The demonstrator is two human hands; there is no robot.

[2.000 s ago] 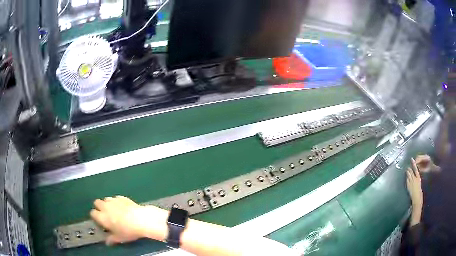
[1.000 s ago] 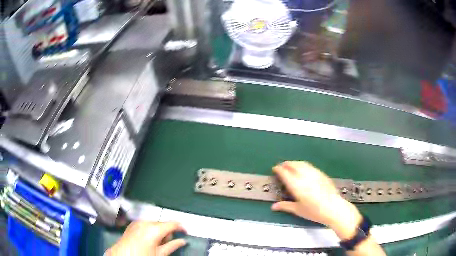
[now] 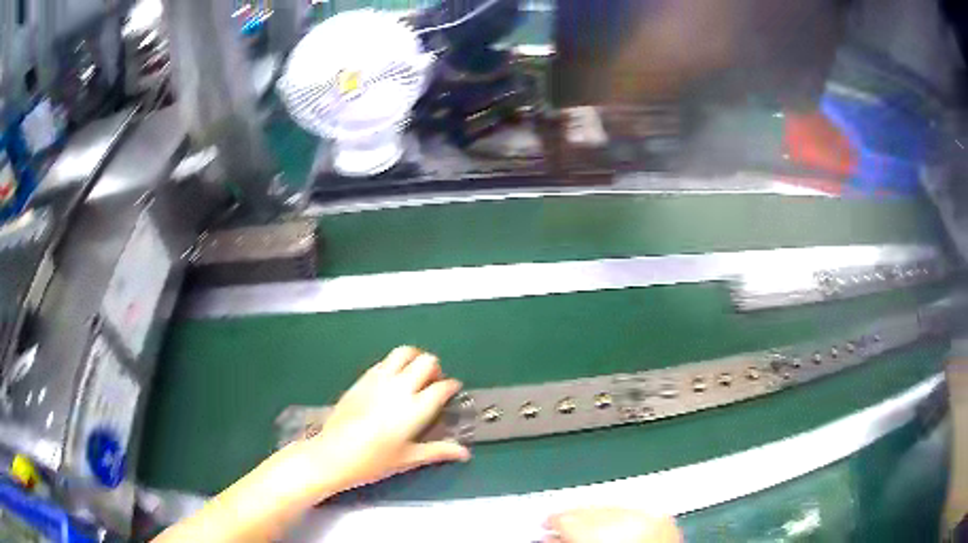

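A row of grey-brown fixture plates (image 3: 547, 414) lies end to end on the green conveyor (image 3: 510, 345), with small round seated parts along it. My left hand (image 3: 387, 419) reaches in from the lower left and spans the plate at the row's left end, fingers towards the far edge and thumb at the near edge. It covers part of that plate. My right hand (image 3: 616, 527) is at the bottom edge over the near rail, mostly cut off; its fingers cannot be made out.
Stacked plates (image 3: 255, 252) stand at the far left beside the metal machine (image 3: 127, 308). More plates (image 3: 785, 292) lie at the far rail on the right. A white fan (image 3: 356, 90) and red (image 3: 819, 146) and blue (image 3: 876, 138) bins are beyond.
The view has swung left, then partly back right. My right hand has left the plate row and come to the near rail. My left hand has moved from the near edge onto the leftmost plate.
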